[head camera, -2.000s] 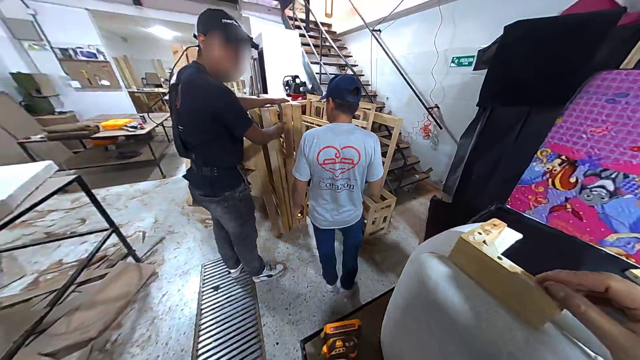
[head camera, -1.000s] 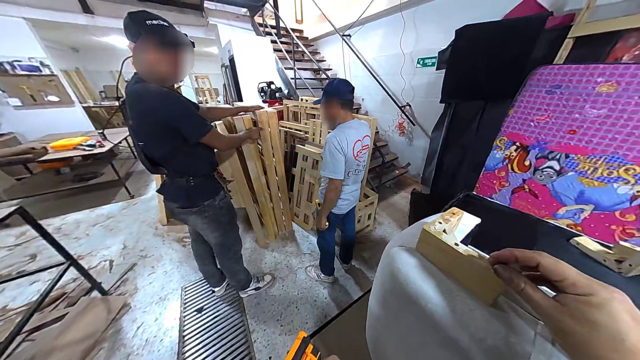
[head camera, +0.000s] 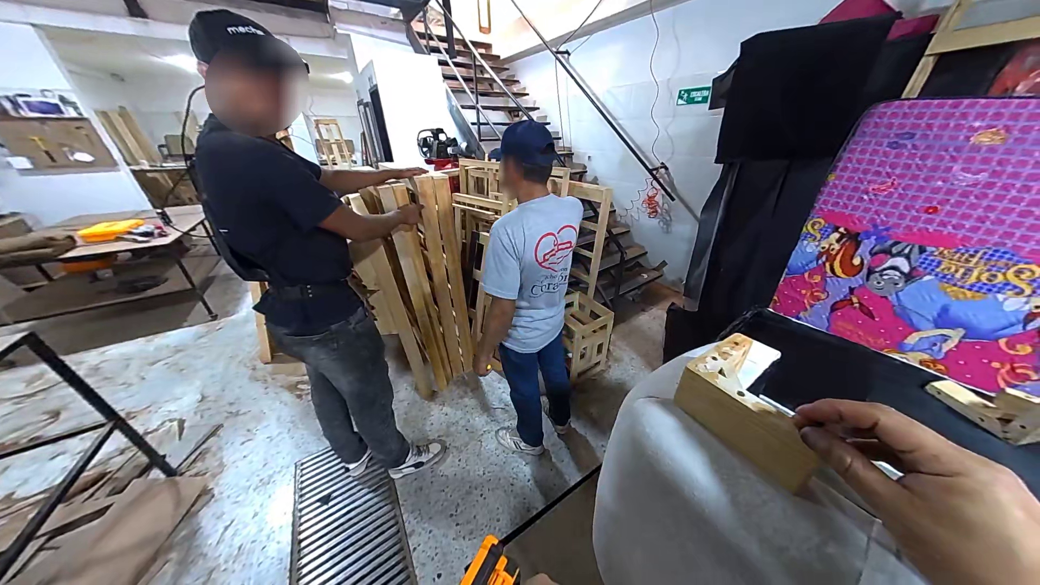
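Note:
At the lower right, my right hand (head camera: 926, 479) has its thumb and fingertips pinched at the near upper corner of a wooden block (head camera: 743, 431). The block rests against a light grey upholstered piece (head camera: 674, 487); pale residue and small holes mark its top, beside a white patch. At the bottom edge, the orange and black end of a power tool (head camera: 490, 562) shows. Beside it is a sliver of skin, seemingly my left hand (head camera: 538, 579); its grip lies out of frame. Another wooden block (head camera: 987, 410) sits farther right on black fabric.
Two people (head camera: 284, 244) (head camera: 532, 268) stand ahead beside upright wooden slats (head camera: 443, 268) and wooden frames (head camera: 589, 325). A floor grate (head camera: 349, 520) lies below them. A black metal frame (head camera: 97, 422) stands left, a patterned mattress (head camera: 934, 236) right. Stairs (head camera: 487, 89) rise behind.
The person in grey has turned from back-on to a more sideways stance. The power tool shows less at the bottom edge. My right hand stays by the block while the view shifts.

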